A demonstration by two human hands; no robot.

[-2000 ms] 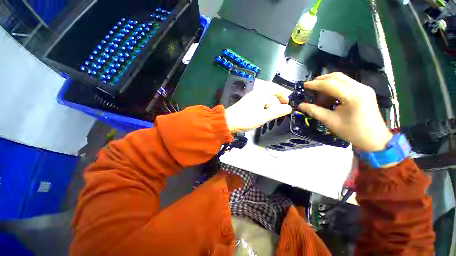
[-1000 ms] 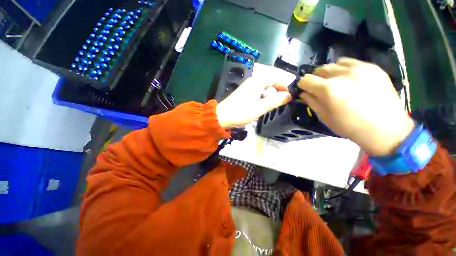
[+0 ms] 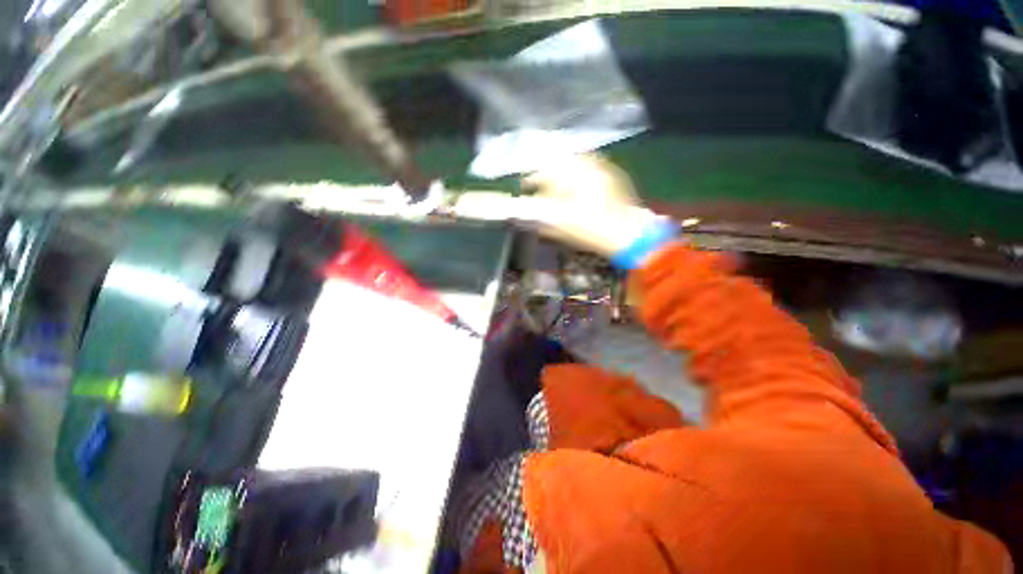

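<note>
The view is turned to the right and blurred. My right hand (image 3: 589,204), with a blue wristband, reaches over the near rail of the green conveyor. Its fingers are beside or at the lower edge of a white plastic sheet (image 3: 567,101); whether they touch or grip it is unclear. The black power strip body (image 3: 314,518) lies on the white work sheet (image 3: 376,376) at the bottom left. A green board (image 3: 215,514) and wires show at its left end. My left hand is not in view.
The red heat gun (image 3: 387,275) lies across the work sheet's far end. Black parts (image 3: 252,336) and a yellowish bottle (image 3: 157,392) stand on the green bench. A dark unit on white wrap (image 3: 954,101) lies on the conveyor (image 3: 740,101). A blurred brown bar crosses the upper left.
The view has swung right towards the conveyor. My right hand has left the power strip body and stretched out to the conveyor. My left hand has gone out of view.
</note>
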